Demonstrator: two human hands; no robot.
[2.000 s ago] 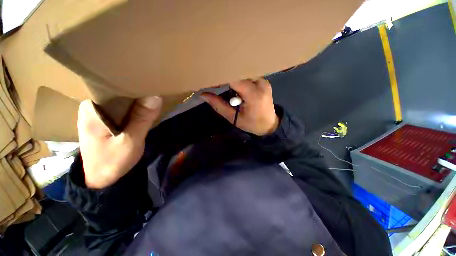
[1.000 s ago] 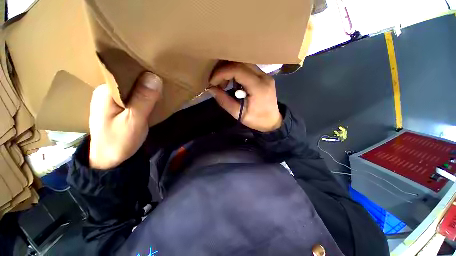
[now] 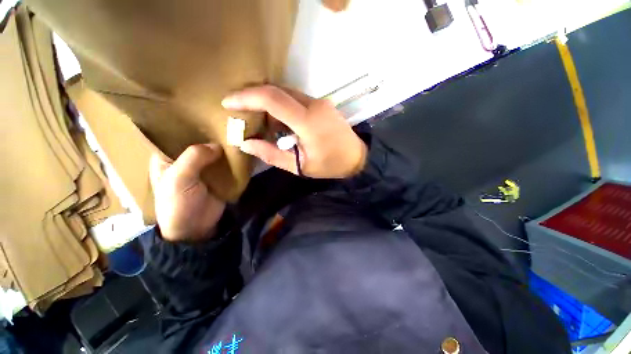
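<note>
A large tan bag panel (image 3: pixel 200 48) is bent upward in front of me. My left hand (image 3: pixel 187 190) grips its lower edge, with the thumb on the near face. My right hand (image 3: pixel 311 135) is at the panel's right side, its index finger and thumb parted around a small pale-yellow square (image 3: pixel 236 131) on the panel. A white tool end (image 3: pixel 286 142) shows in the right palm, with a thin black cord beside it. The rest of the tool is hidden. No metal fitting can be made out.
A stack of tan panels (image 3: pixel 41 159) stands at the left. A small hammer (image 3: pixel 438 16) and a pink-handled tool (image 3: pixel 480 28) lie on the white tabletop (image 3: pixel 387 52). A grey machine with a red top (image 3: pixel 595 214) is at the right. A yellow line (image 3: pixel 580 104) crosses the grey floor.
The panel has moved left and turned, baring the tabletop and hammer. My right hand has shifted left and its fingers have spread. The pale-yellow square now shows. The view has shifted.
</note>
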